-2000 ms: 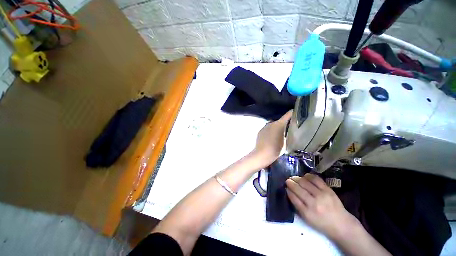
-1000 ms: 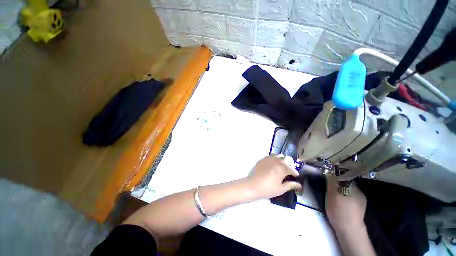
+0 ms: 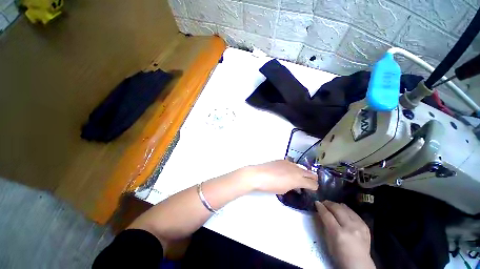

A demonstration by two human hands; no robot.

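A dark cloth piece (image 3: 301, 200) lies at the needle area, in front of and left of the presser foot. My left hand (image 3: 287, 177) rests on it beside the foot, fingers bent and pressing or pinching its edge. My right hand (image 3: 345, 228) is on the near side, its fingertips on the cloth's front edge. The large dark garment body (image 3: 408, 226) is bunched under and right of the white machine head (image 3: 363, 136). The needle is too small and blurred to make out.
Black cut pieces (image 3: 295, 97) lie behind the needle on the white table (image 3: 237, 121). A blue lamp (image 3: 384, 83) hangs by the head. A dark bundle (image 3: 126, 105) lies on cardboard left of the orange-taped edge (image 3: 158, 142). A brass-coloured block (image 3: 366, 198) is right of the foot.
The view has shifted to the right. The flat strip seen earlier is now bunched at the foot. My right hand has come back from beside the foot to the cloth's near edge.
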